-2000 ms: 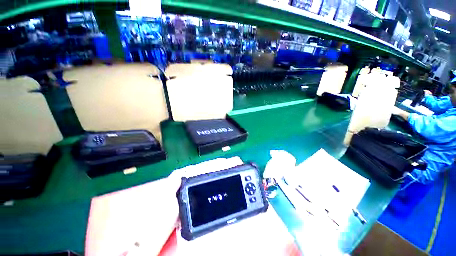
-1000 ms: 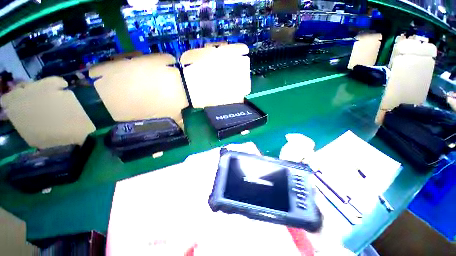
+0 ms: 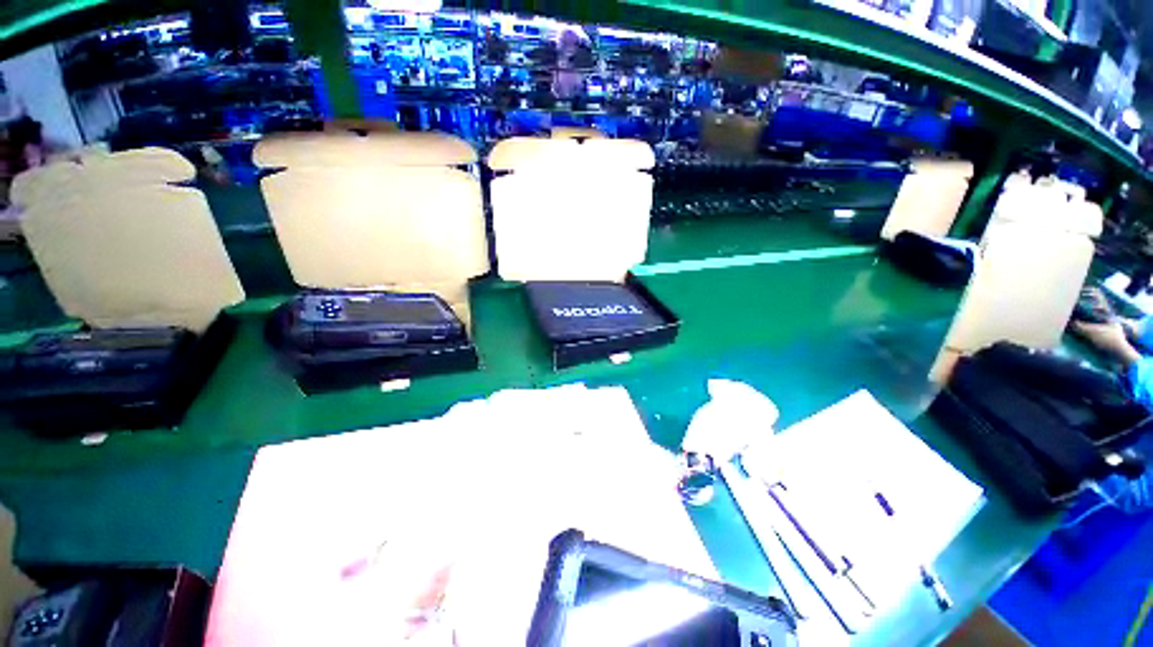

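Note:
A diagnostic scan tool (image 3: 658, 608) is at the bottom edge, tilted, with its lower part cut off. Its screen shows a bright white glare. It is over the white work mat (image 3: 481, 487), which has faint pink-red patches at the lower left. I cannot make out either of my hands; the bottom of the picture is cut off and overexposed.
Open boxes with tools stand at left (image 3: 209, 379) and centre-left (image 3: 379, 367); a TOPDON case (image 3: 588, 314) lies in the third. Right of the mat are a white cloth (image 3: 730, 417), a record sheet (image 3: 860, 480) and a pen (image 3: 936, 586). Another box (image 3: 1012, 417) and a person's arm (image 3: 1113, 339) are at right.
The tool has moved down in the picture and is now partly out of it. The boxes and sheet have shifted in the picture as the view moved.

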